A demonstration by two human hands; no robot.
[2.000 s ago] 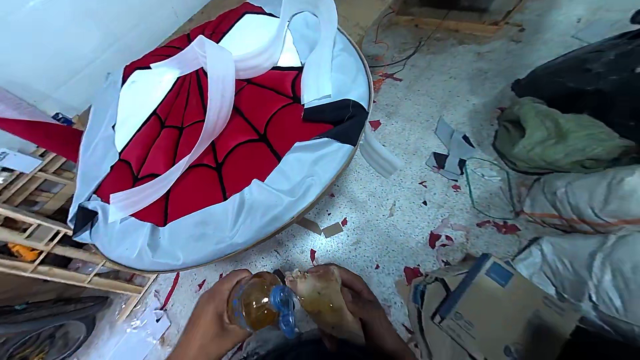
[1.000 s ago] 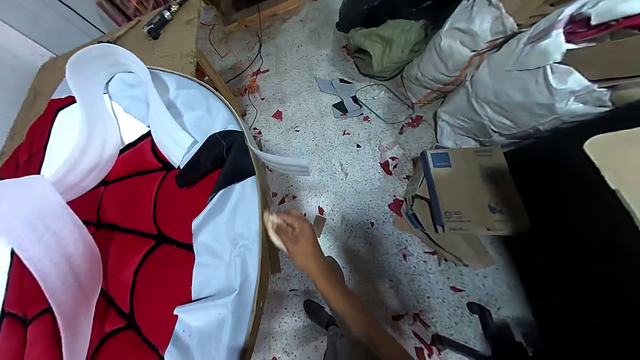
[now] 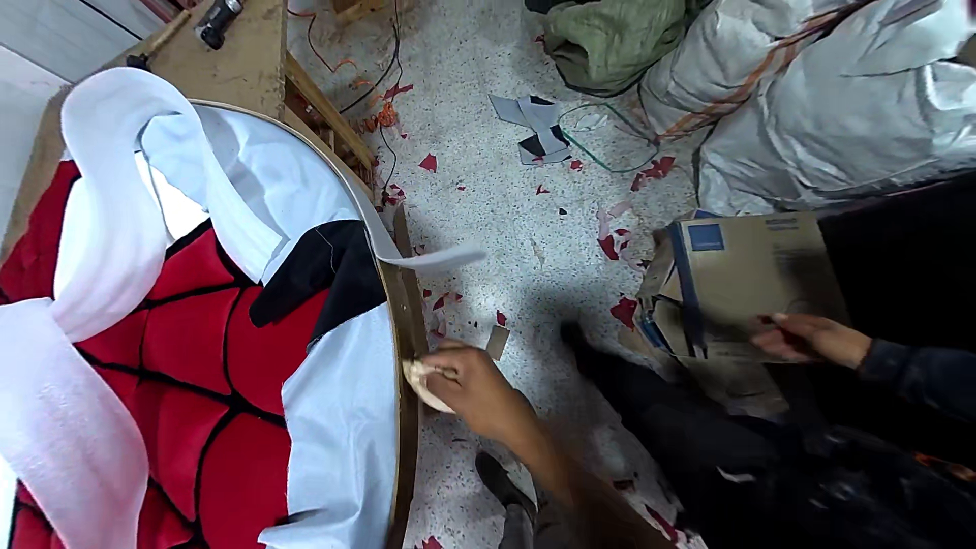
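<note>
My right hand (image 3: 469, 385) holds a pale piece of what looks like flatbread (image 3: 427, 385), beside the rim of a large round padded panel. The panel has red fabric (image 3: 183, 339) with black web-like lines and a light grey cloth edge (image 3: 343, 427). A black fabric flap (image 3: 354, 263) lies folded near the rim. Long white strips (image 3: 99, 221) curl over the panel. A narrow pale strip (image 3: 442, 258) sticks out past its edge. My left hand is not in view.
A co-worker's hand (image 3: 816, 339) in a dark sleeve is over a cardboard box (image 3: 762, 267) at right. White sacks (image 3: 823, 114) and a green sack (image 3: 618, 42) lie behind. Red scraps (image 3: 625, 311) and grey offcuts (image 3: 537, 126) litter the floor. A tool (image 3: 219, 23) rests on a wooden table (image 3: 171, 72).
The view has swung right. Two seconds ago both my hands were together, the left on a bottle of amber drink, which is now out of sight. A co-worker's hand and legs now show at right.
</note>
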